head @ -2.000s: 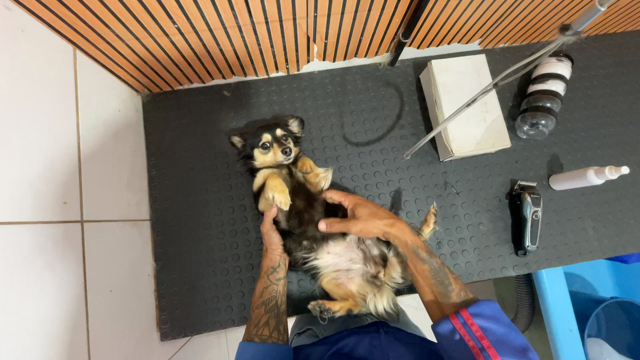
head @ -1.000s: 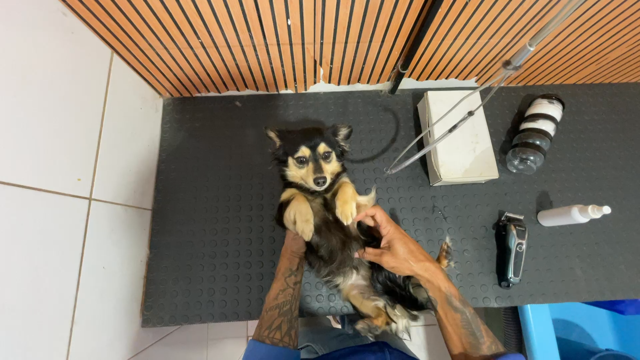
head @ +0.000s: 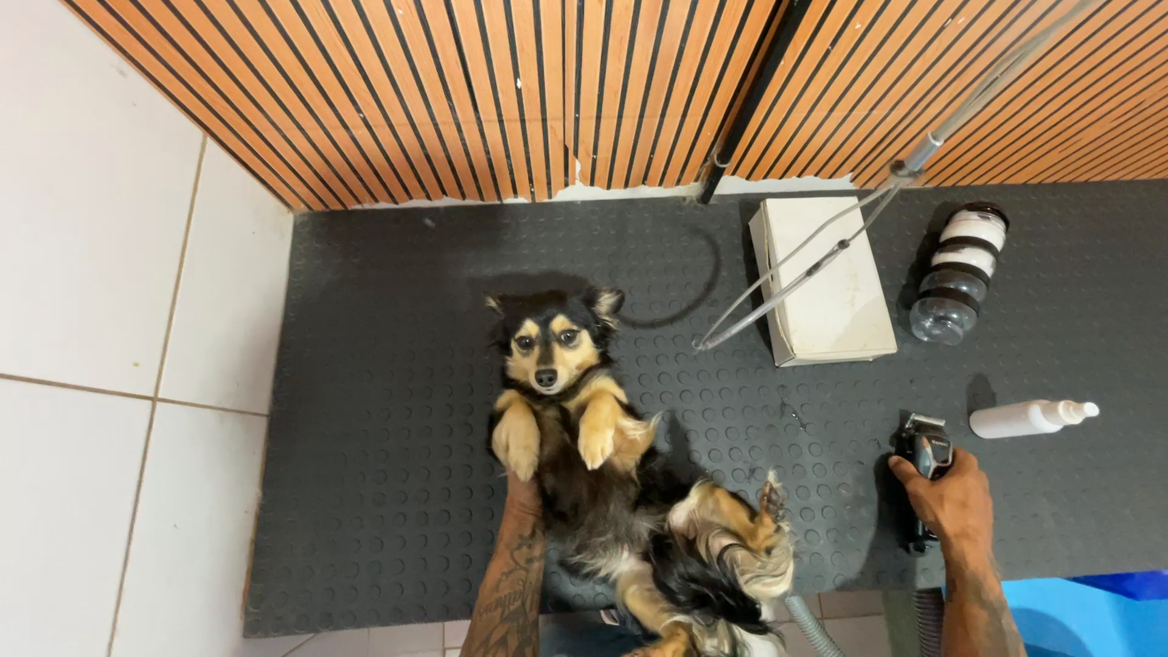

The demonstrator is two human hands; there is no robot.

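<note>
A small black and tan dog [head: 584, 493] lies belly up on the black rubber-topped table [head: 392, 383], its face toward the camera and its front paws folded. My left hand [head: 523, 497] is at the dog's side below its front paw; the fingers are hidden by the paw and body. Away to the right, my right hand [head: 954, 502] is around a hair clipper [head: 928, 454] that lies on the table, thumb on one side and fingers on the other. The clipper's blade end points toward the wall.
Near the slatted wall lies a white box [head: 826, 283], with a clear grooming loop [head: 776, 292] hanging over it. A banded plastic container [head: 961, 274] lies farther right. A white spray bottle [head: 1031, 418] lies beside the clipper. Something blue [head: 1049, 620] is below the table's edge.
My right hand has left the dog's body and moved right to the clipper, closing around it. My left hand stays at the dog's side. The dog remains on its back.
</note>
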